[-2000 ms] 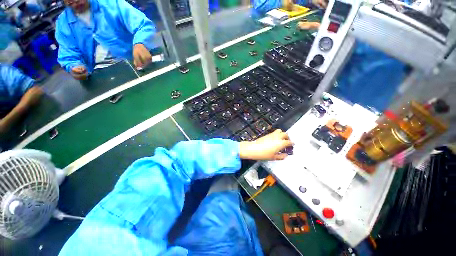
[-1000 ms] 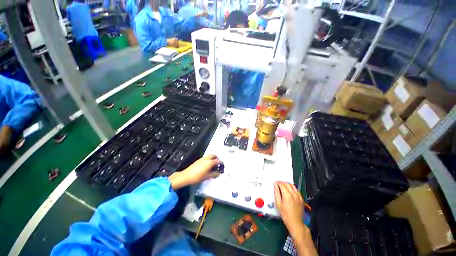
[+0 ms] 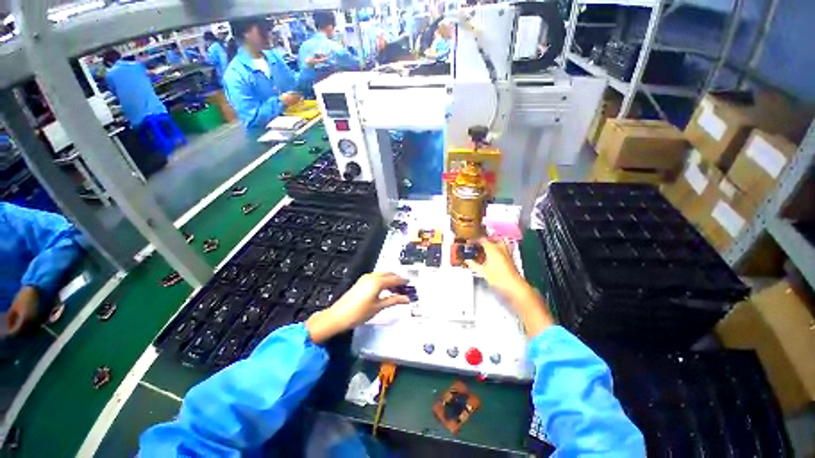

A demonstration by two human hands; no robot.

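My left hand [image 3: 362,302] holds a small black part [image 3: 408,292] between its fingertips, just above the white machine base [image 3: 384,335]. My right hand [image 3: 499,267] reaches to the orange-brown fixture [image 3: 459,251] under the brass-gold press head [image 3: 467,204]. Its fingers touch the dark part at the fixture's centre; whether they grip it is unclear. More black parts [image 3: 420,254] sit on the base left of the fixture, by another orange-brown block [image 3: 430,237]. A large black blister tray [image 3: 268,268] filled with parts lies left of the base.
A green conveyor [image 3: 210,244] with spaced parts runs along the left. Tall black tray stacks [image 3: 639,259] stand right of the base. A red stop button [image 3: 474,356], orange-handled tool [image 3: 384,385], white tissue [image 3: 361,389] and spare fixture [image 3: 456,405] lie along the front. A control box [image 3: 344,125] stands behind.
My right hand has come into view and moved from the base's front right edge up to the fixture. My left hand has carried its part from the tray side further over the base.
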